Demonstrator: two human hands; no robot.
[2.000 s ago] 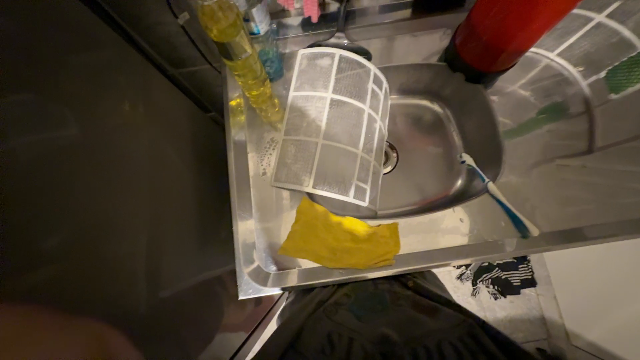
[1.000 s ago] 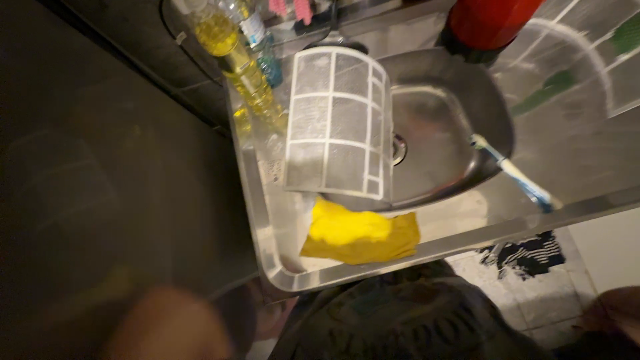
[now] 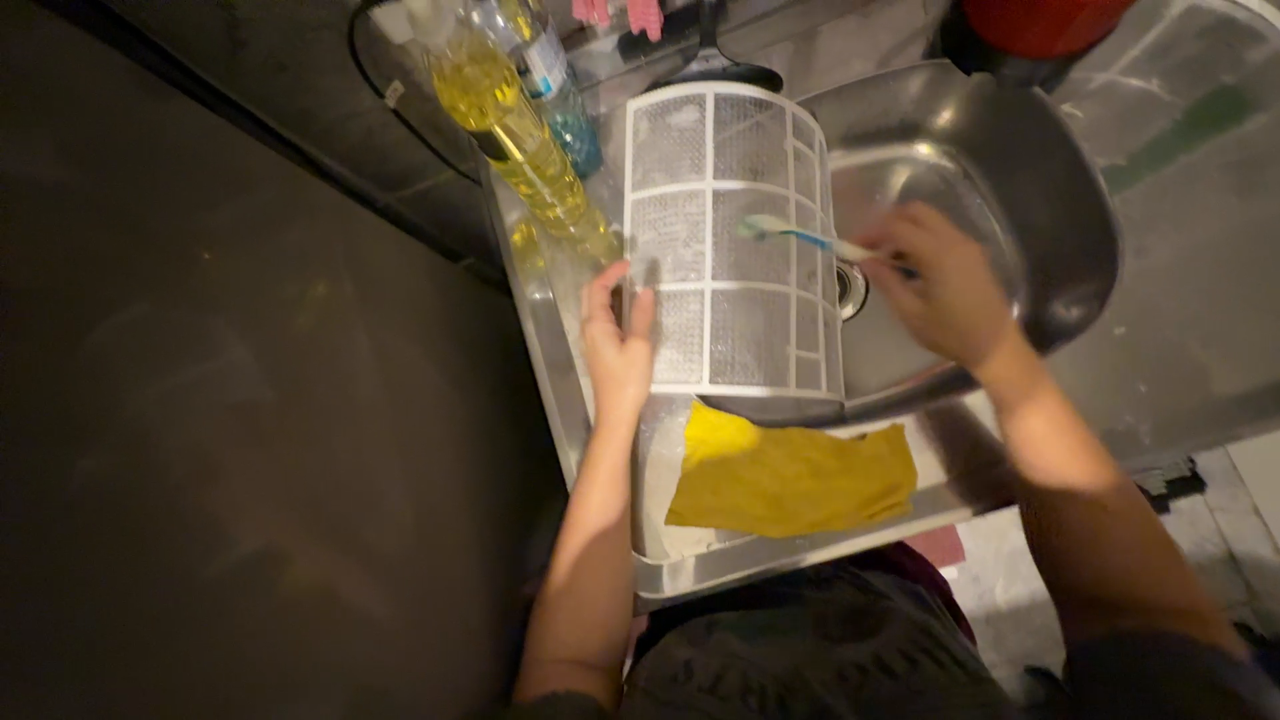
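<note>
A curved white mesh filter (image 3: 750, 330) with a plastic grid frame lies on the sink's left ledge and partly over the basin. My left hand (image 3: 618, 335) grips its left edge, thumb and fingers around the rim. In my right hand (image 3: 930, 280), somewhat blurred, is a white and blue toothbrush (image 3: 800, 236), its head over the middle of the mesh. Whether the bristles touch the mesh cannot be told. A yellow cloth (image 3: 795, 480) lies on the ledge just below the filter, near the sink's front edge.
Behind the filter's left side stand a bottle of yellow liquid (image 3: 525, 150) and a bluish clear bottle (image 3: 565, 110). A black ladle (image 3: 715, 68) lies behind the filter. The steel basin (image 3: 1070, 210) is at right, with a red container (image 3: 1045, 22) beyond it.
Both hands have come in over the sink. The toothbrush, which lay across the basin's right front rim, is now in my right hand above the filter. My left hand has taken hold of the filter's edge.
</note>
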